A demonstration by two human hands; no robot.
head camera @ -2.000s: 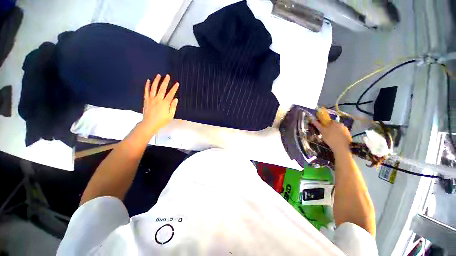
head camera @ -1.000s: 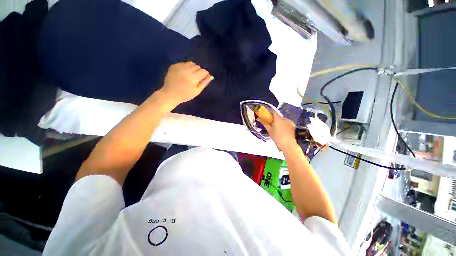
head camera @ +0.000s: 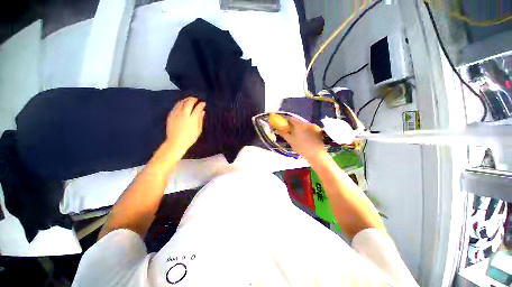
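Note:
A dark garment (head camera: 227, 106) lies on the right part of the navy padded board (head camera: 95, 126), with a bunched part folded out toward the far side. My left hand (head camera: 185, 124) rests on the cloth near the garment's left part, fingers bent; whether it pinches cloth is unclear. My right hand (head camera: 303, 137) grips the orange-brown handle of the steam iron (head camera: 274, 132). The iron's pointed tip faces left, at the garment's right edge; whether its sole touches the cloth cannot be told.
The dark iron rest pad (head camera: 300, 106) lies beyond the iron. A yellowish hose (head camera: 314, 61) and black cords run at the right. A dark heap (head camera: 33, 207) hangs at the board's left end. A green item (head camera: 324, 199) and red patch (head camera: 297, 186) are below the iron.
My right hand has lifted the iron off its rest pad and brought it left to the garment. My left hand has shifted on the cloth and its fingers are now bent. The view has moved.

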